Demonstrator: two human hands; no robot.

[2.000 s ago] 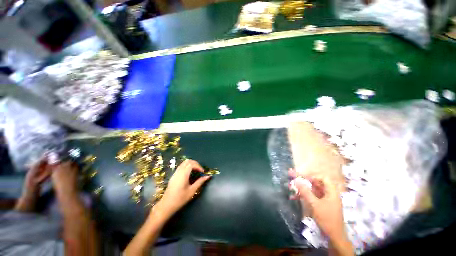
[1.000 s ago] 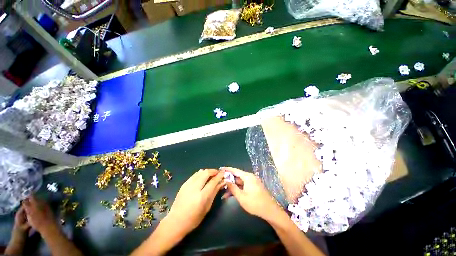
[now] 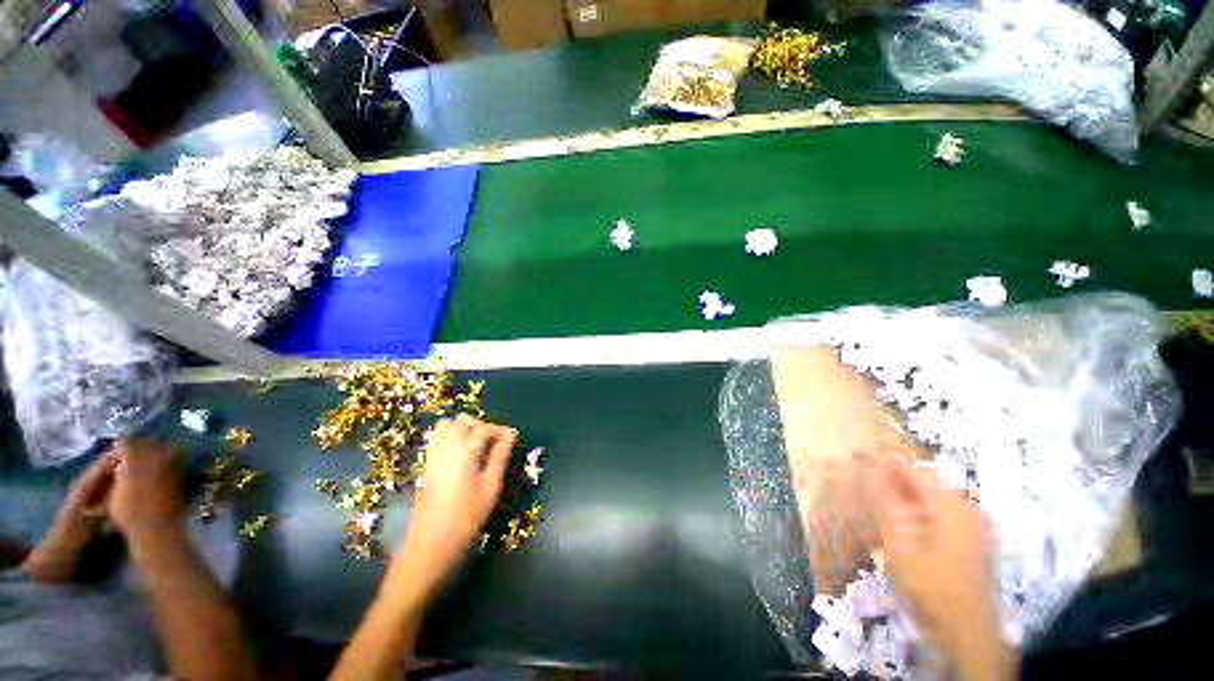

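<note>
My left hand (image 3: 463, 466) is at the right edge of the loose pile of gold contacts (image 3: 380, 412), fingertips down; whether it holds a contact is hidden. My right hand (image 3: 919, 526) is blurred, over the cardboard sheet (image 3: 819, 399) at the left edge of the white housings (image 3: 1032, 452); what its fingers hold cannot be told. The housings lie heaped on and around a crinkled clear plastic bag (image 3: 1125, 353). A white piece (image 3: 534, 464) lies just right of my left hand, with a few gold contacts below it.
The green belt (image 3: 573, 173) runs beyond the bench with scattered white pieces. A blue board (image 3: 386, 273) lies across it at left, beside a greyish-white heap (image 3: 246, 233). Another person's hands (image 3: 133, 486) are at far left. A bag of brass parts (image 3: 696, 73) lies on the far bench.
My hands were together around a white piece a second ago. They have parted, left to the gold pile and right to the housings. A new white piece shows on the belt, and the view has shifted.
</note>
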